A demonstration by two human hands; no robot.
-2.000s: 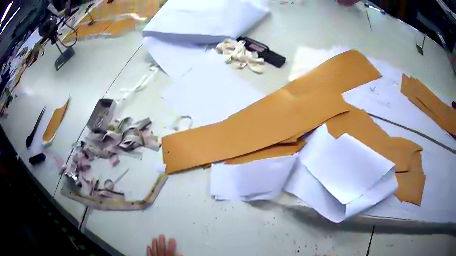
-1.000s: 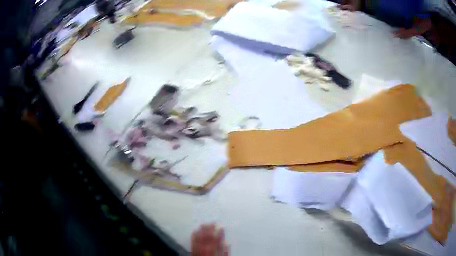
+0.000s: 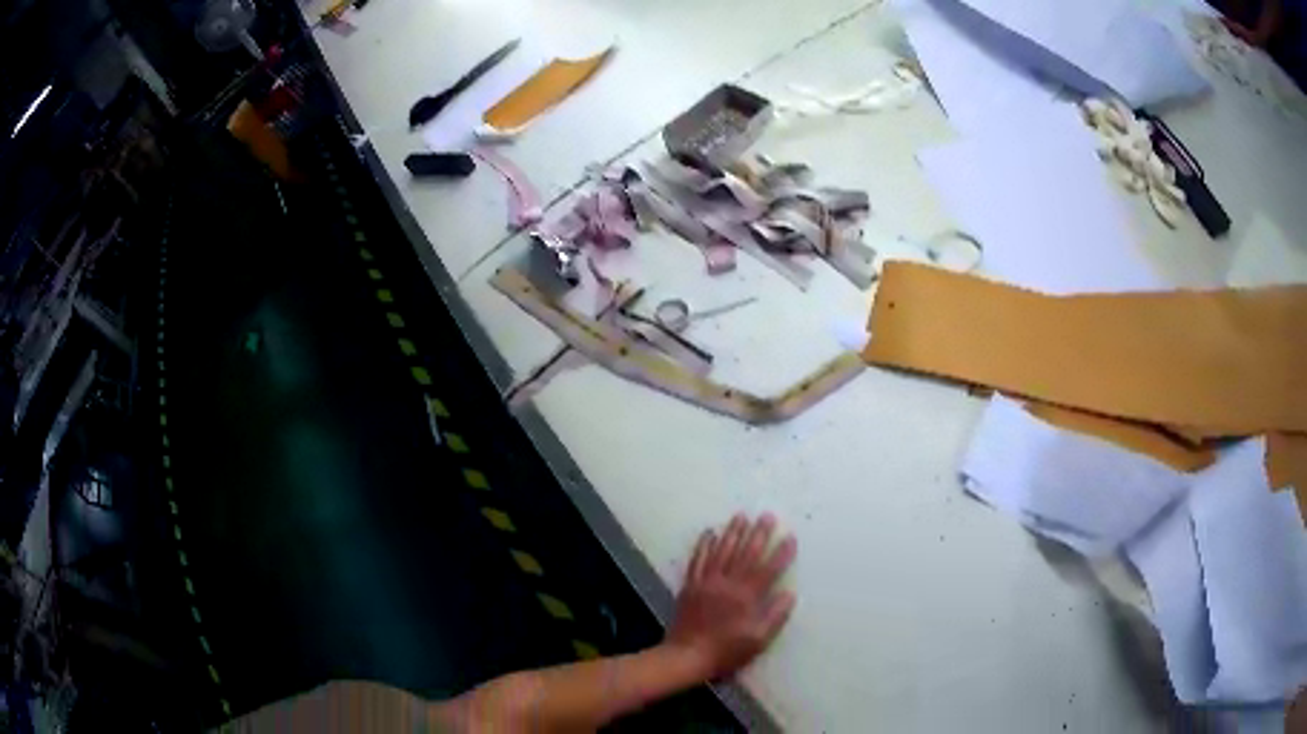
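My left hand (image 3: 734, 595) lies flat on the pale table (image 3: 889, 574) near its edge, fingers apart, holding nothing. Its forearm comes in from the lower left. My right hand is not in view. Beyond my left hand lies a bent pale strip (image 3: 688, 384) with dark marks. Behind it is a tangled heap of grey tie strips (image 3: 796, 215) and mauve tie strips (image 3: 609, 222). A small open box (image 3: 717, 126) with small bits in it stands at the heap's back.
Orange-tan pattern pieces (image 3: 1089, 344) and folded white paper (image 3: 1082, 473) lie at right. Shears (image 3: 466, 83), a small tan pattern piece (image 3: 548, 89) and a dark block (image 3: 439, 164) lie near the far left edge. Yellow-black lines (image 3: 480, 495) cross the dark floor. Part of a person shows top right.
The view has swung left, showing more floor. My left hand and forearm show more fully, with the hand resting on the table. The table items appear otherwise unmoved.
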